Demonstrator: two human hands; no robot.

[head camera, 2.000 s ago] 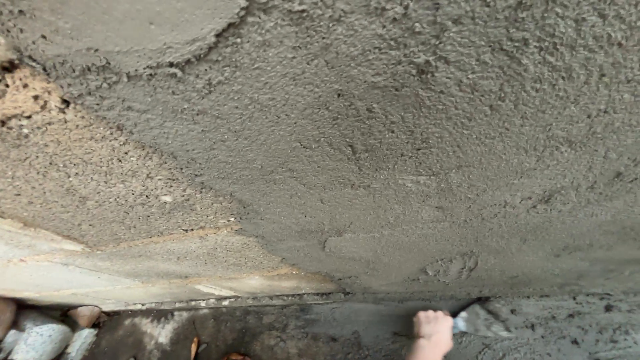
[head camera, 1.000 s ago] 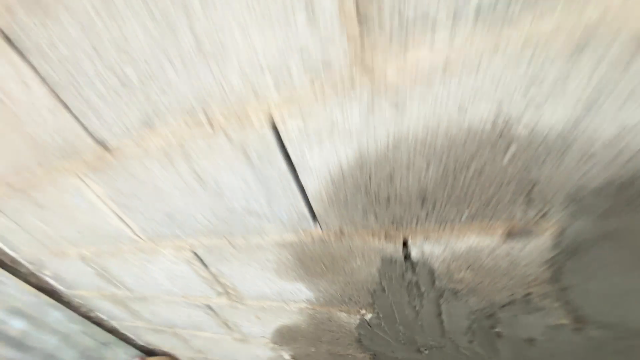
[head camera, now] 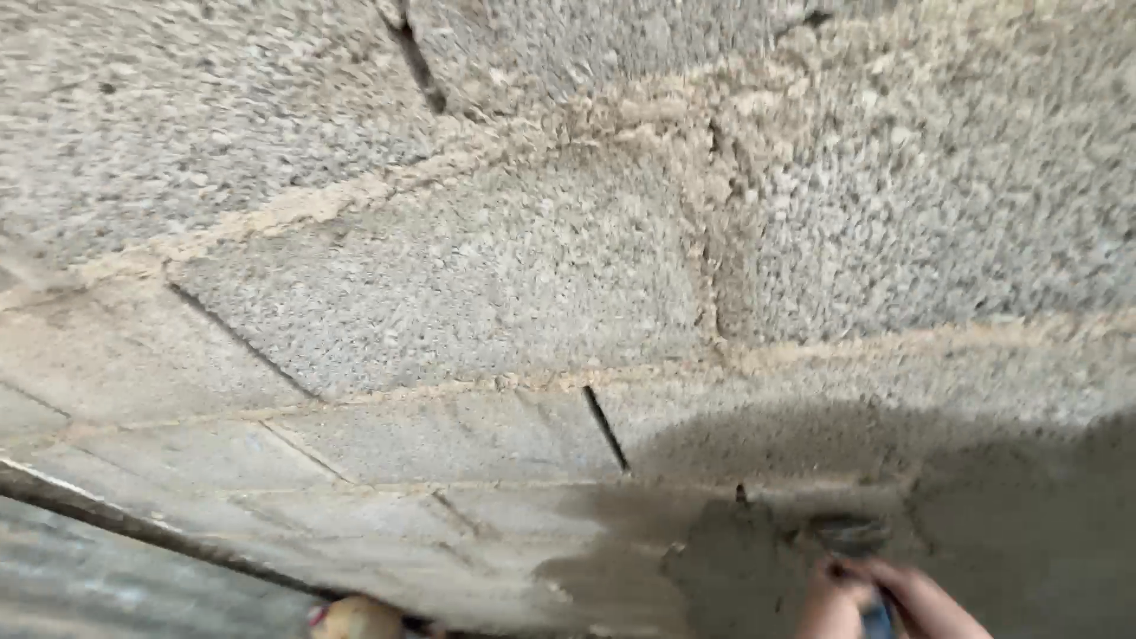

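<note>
At the lower right, my left hand point(head camera: 834, 596) and my right hand point(head camera: 914, 593) come together around a trowel point(head camera: 850, 534). Its blue handle point(head camera: 877, 617) shows between them, and its dark blade is against or very near the wall. Motion blur hides the fingers. Wet grey mortar point(head camera: 732, 564) covers the wall about the blade. A darker damp band point(head camera: 781, 435) borders the mortar on bare concrete blocks point(head camera: 461, 284).
Pale mortar joints point(head camera: 382, 191) run between the blocks, with a narrow open gap point(head camera: 606, 429) left of the damp band. A dark edge point(head camera: 177, 532) slants along the lower left, beside a blurred grey surface point(head camera: 115, 577). A rounded tan object point(head camera: 355, 619) sits at the bottom.
The view has swung from the mostly plastered wall to bare blocks. Both hands and the trowel are now in view at the lower right; one second ago they were not seen.
</note>
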